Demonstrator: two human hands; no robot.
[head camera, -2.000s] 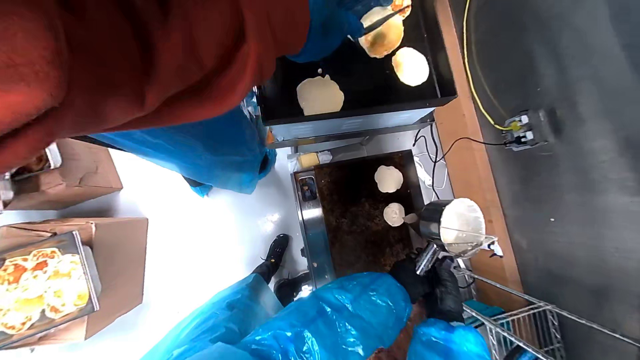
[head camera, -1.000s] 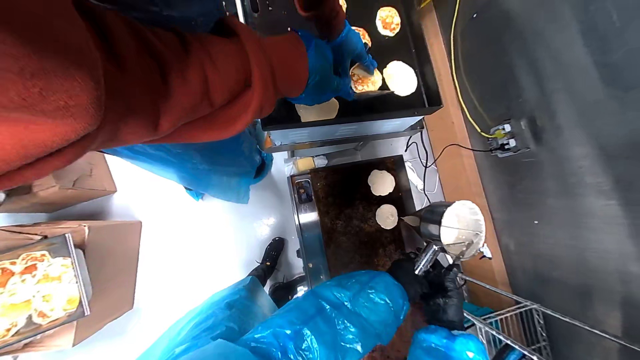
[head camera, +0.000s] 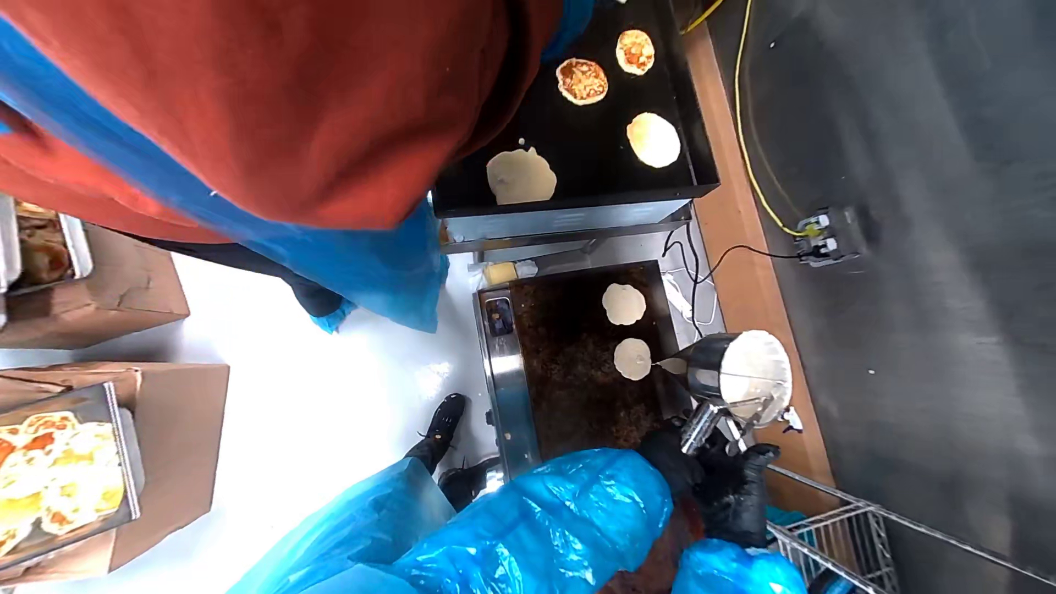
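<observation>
A metal funnel dispenser (head camera: 711, 363), filled with pale batter (head camera: 752, 373), is tilted with its narrow spout over the right edge of the lower griddle (head camera: 569, 363). My left hand (head camera: 672, 458), black-gloved and partly hidden, grips beside its chrome handle (head camera: 701, 427). My right hand (head camera: 733, 495), also black-gloved, is closed around the handle's lower end near the lever. Just off the spout's tip lies a round of pale batter (head camera: 633, 359) on the griddle, and a second round (head camera: 624, 304) lies above it, apart from the first.
A co-worker in a red top (head camera: 330, 99) and blue apron leans over the upper griddle (head camera: 577, 140), which holds several flat rounds. Cardboard boxes (head camera: 186, 437) bear trays of food at left. A wire rack (head camera: 833, 528) stands lower right; cords run to a wall outlet (head camera: 825, 237).
The co-worker's torso has swung further across the view, and their gloved hand, earlier over a round on the upper griddle, is now mostly out of sight. My hands stay at the dispenser's handle.
</observation>
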